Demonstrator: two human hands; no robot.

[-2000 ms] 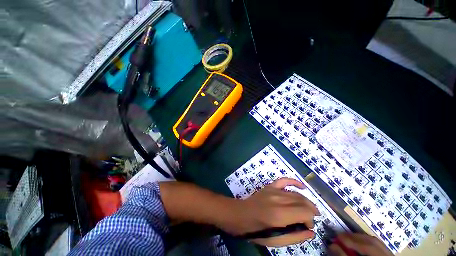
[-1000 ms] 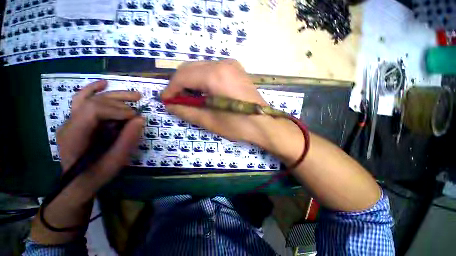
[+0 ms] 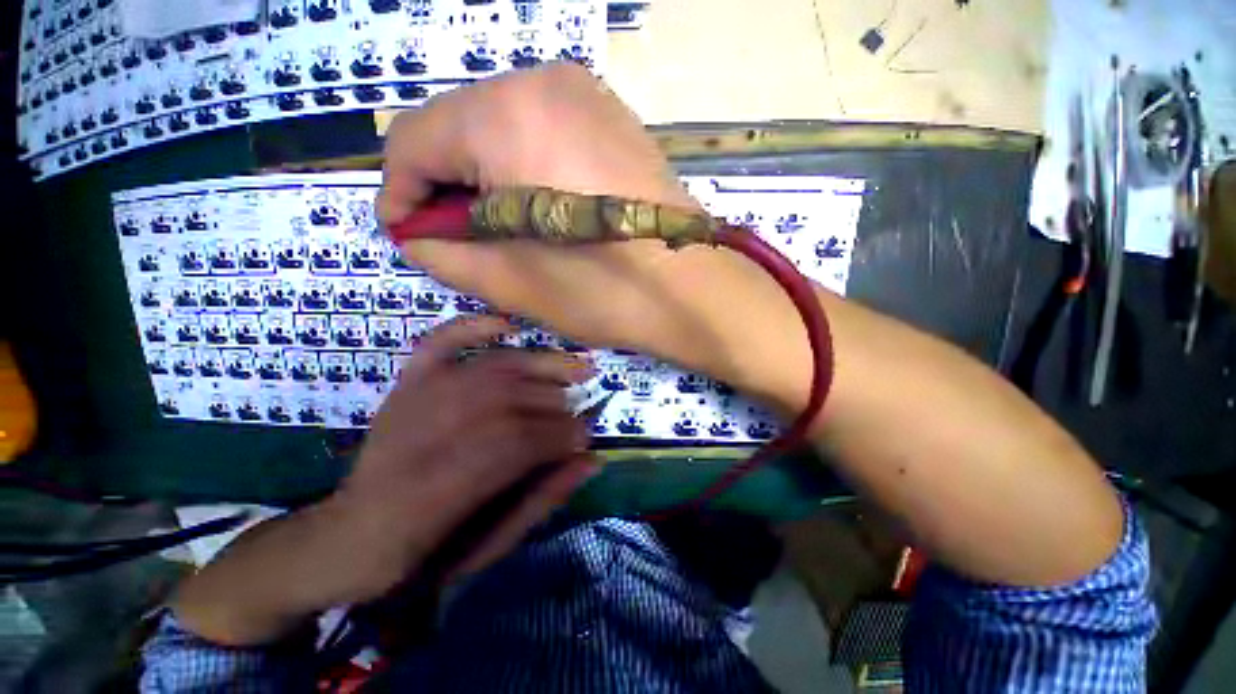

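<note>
A long white keyboard circuit board (image 3: 258, 330) with rows of black marks lies in front of me. My right hand (image 3: 542, 176) is closed around the red-handled soldering iron (image 3: 569, 217), above the board's rear edge. The iron's tip is hidden by my fingers. My left hand (image 3: 468, 427) is over the board's front edge, lower than my right hand. It holds the dark handle of the black soldering iron (image 3: 504, 513), seen blurred under the palm. A small pale tip shows by its fingers over the board.
A second white board (image 3: 325, 61) lies behind, partly on a cream board (image 3: 746, 82). At the right are thin metal tools (image 3: 1109, 244) and a silvery coil (image 3: 1160, 122) on white sheet. A yellow-orange edge (image 3: 14, 407) shows at far left. The red cord (image 3: 817, 346) loops over my right forearm.
The view has shifted, and the loose black pile is out of frame. My left hand has moved right and towards me across the board. My right hand has moved towards the rear edge, still holding the red-handled iron.
</note>
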